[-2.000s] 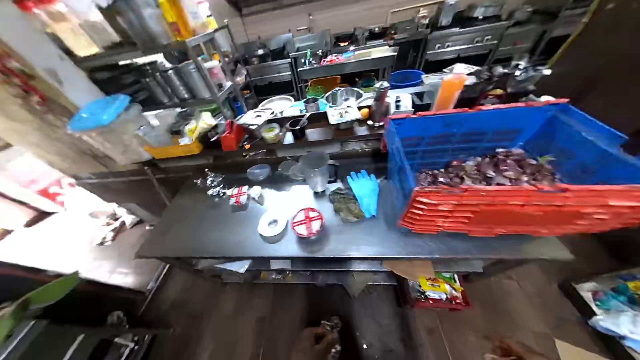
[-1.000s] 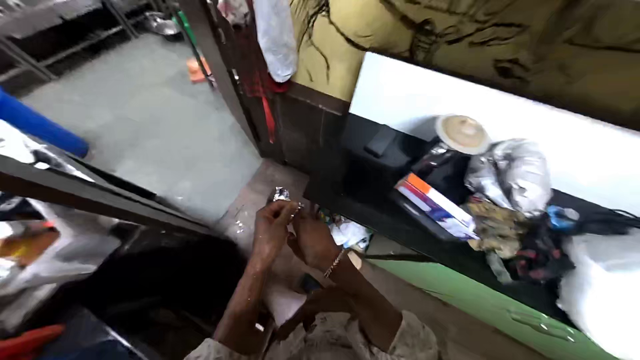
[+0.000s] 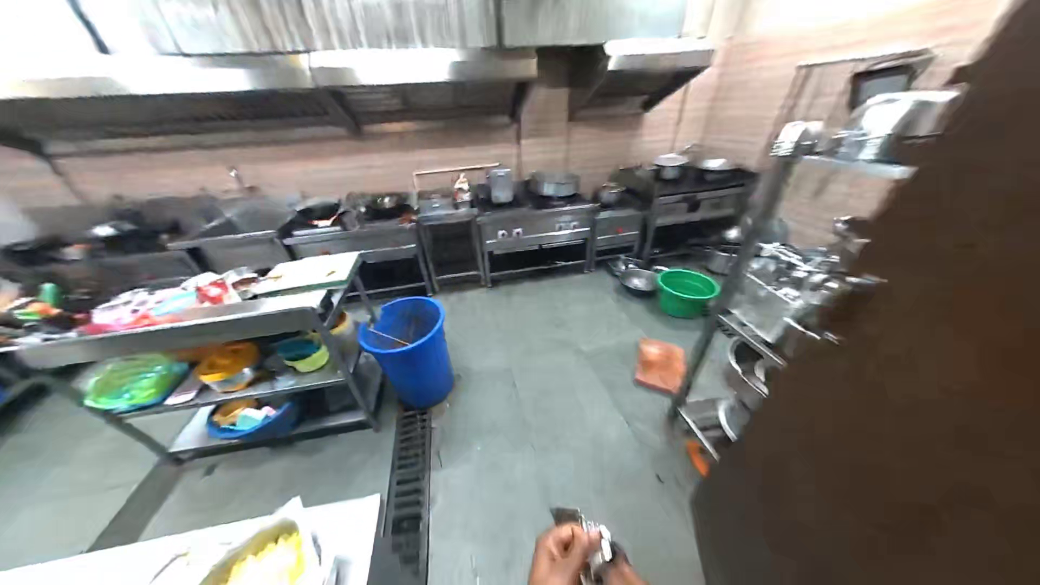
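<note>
At the bottom edge of the head view, my left hand [image 3: 559,552] is closed around a small shiny metallic item [image 3: 597,543]. Close beside it on the right is my right hand [image 3: 624,571], mostly cut off by the frame and blurred, touching the same item. What the item is cannot be told. Grey floor lies beneath both hands.
A blue plastic bin [image 3: 410,353] stands beside a steel worktable [image 3: 203,325] and a floor drain grate [image 3: 406,496]. A steel rack [image 3: 723,301] and a dark brown edge [image 3: 886,406] rise at right. A green tub [image 3: 686,292] stands near the stoves [image 3: 536,231].
The view has swung from a counter of steel and red-blue crates, past a doorway and black counter, to a kitchen floor with stoves. My hands remain together around the small shiny item since one second ago.
</note>
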